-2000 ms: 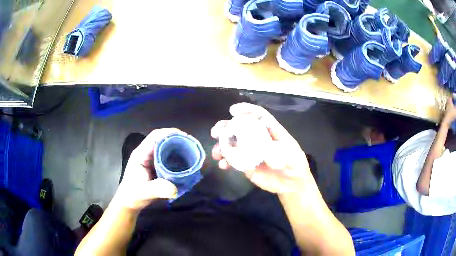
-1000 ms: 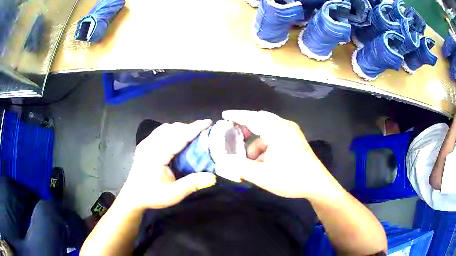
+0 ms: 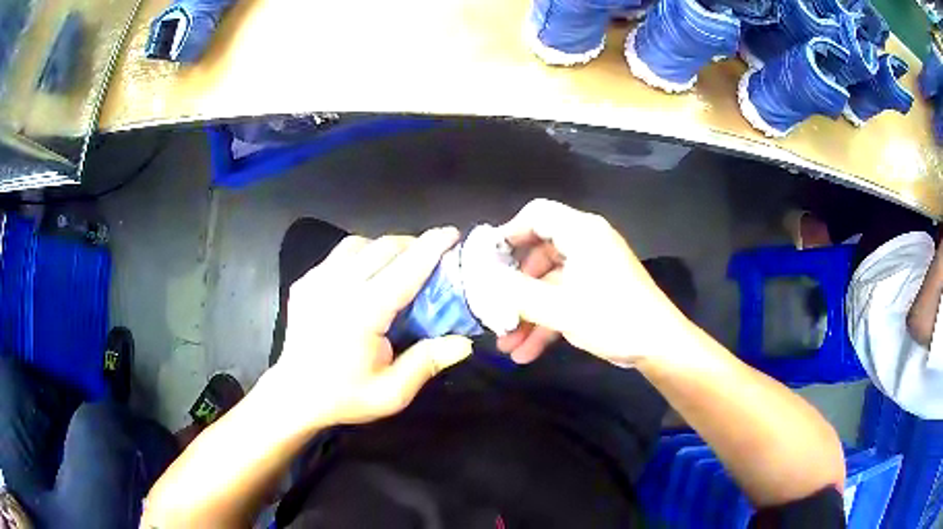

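Note:
My left hand (image 3: pixel 357 320) is wrapped around a blue shell (image 3: pixel 439 307) held above my lap. The shell lies on its side with one end towards my right hand. A white ring (image 3: pixel 486 277) sits at that end. My right hand (image 3: pixel 579 284) grips the ring, with fingers at its rim and over its outer face. Whether the ring is fully seated cannot be told. The shell's far end is hidden in my left palm.
Shells with white rings (image 3: pixel 677 43) stand on the tan bench (image 3: pixel 414 72), at the right. A loose shell (image 3: pixel 188 28) lies at the left near a clear panel (image 3: pixel 57 93). A blue stool (image 3: pixel 796 315) and a seated person's white sleeve (image 3: pixel 894 320) are at the right.
The ring and shell, apart two seconds ago, came together. Since the last frame both hands moved slightly right and up, and the right fingers shifted on the ring. The bench sits higher in view.

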